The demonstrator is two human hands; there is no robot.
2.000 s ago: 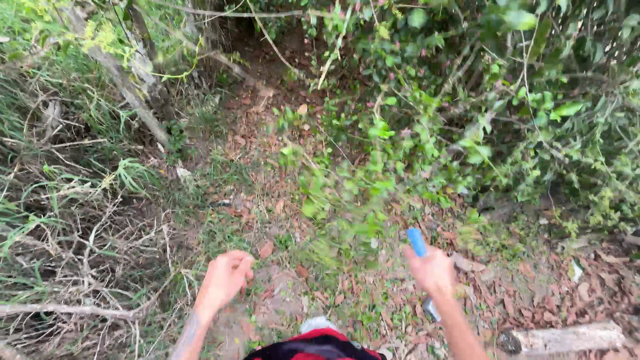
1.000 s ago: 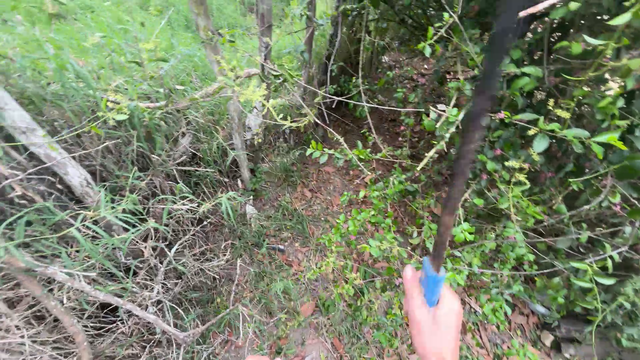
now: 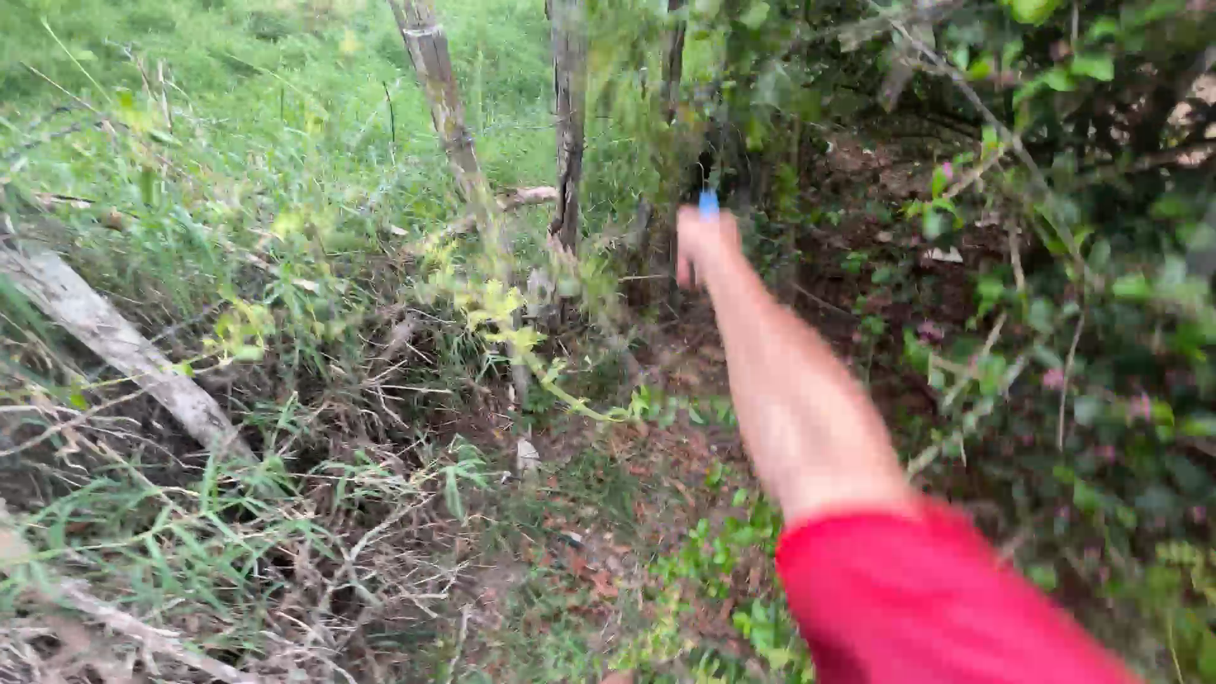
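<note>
My right hand [image 3: 705, 242] is stretched far forward at the centre, closed around the blue handle [image 3: 709, 203] of a long tool. The tool's blade cannot be made out against the dark shrubs beyond the hand. A red sleeve [image 3: 912, 589] covers the upper part of that arm. A leafy yellow-green stem [image 3: 570, 397] arches over the ground to the left of the forearm. My left hand is out of view.
Leafy shrubs [image 3: 1121, 380] with pink flowers fill the right side. Thin tree trunks [image 3: 567, 123] stand behind the stem. A grey log [image 3: 123, 342] leans at the left above dry twigs [image 3: 323, 570]. Leaf litter and low plants cover the ground in the middle.
My right arm has swung up and reached forward, with the blue handle still in the hand. The dark blade, raised upright one second ago, is no longer distinct. My left hand has left the view, which has tilted up.
</note>
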